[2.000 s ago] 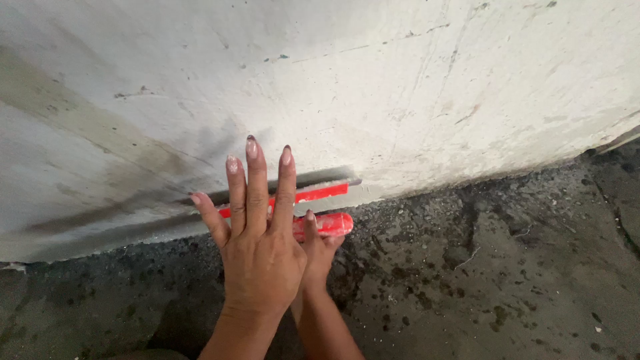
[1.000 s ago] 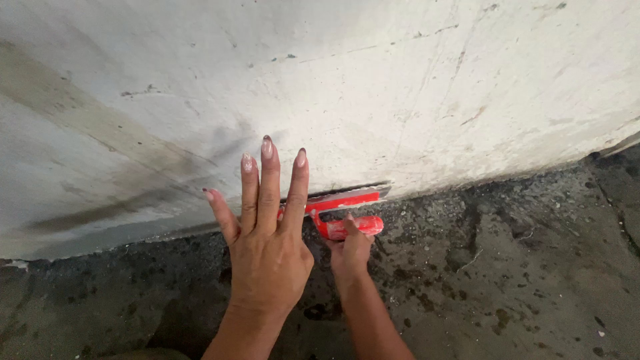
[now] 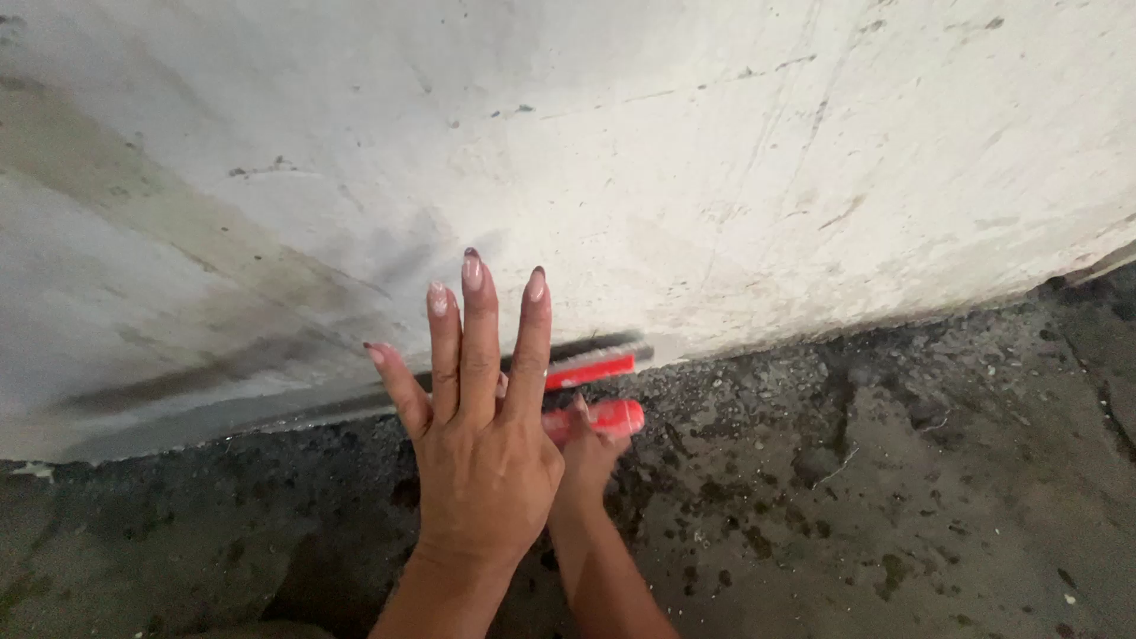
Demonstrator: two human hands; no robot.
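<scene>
My right hand (image 3: 587, 457) is closed around the red handle of a plastering trowel (image 3: 627, 415). The trowel's blade, with a red mount strip and pale plaster smears, lies along the foot of a whitish plastered wall (image 3: 710, 195), just above the floor. Part of the trowel is hidden behind my left hand (image 3: 484, 461), which is raised in front of it, back toward the camera, with fingers spread and pointing up. The left thumb is out of sight, and nothing shows in that hand. Whether its fingertips touch the wall, I cannot tell.
A rough, dark, damp-spotted concrete floor (image 3: 754, 532) with pale crumbs meets the wall along a slanting joint. A grey, smoother band runs along the wall's foot at the left. The wall bears stains, scratches and small pits.
The trowel in my right hand slid to the right between the two earlier frames and has since come back left, partly behind my left hand. My left hand stays raised with fingers spread.
</scene>
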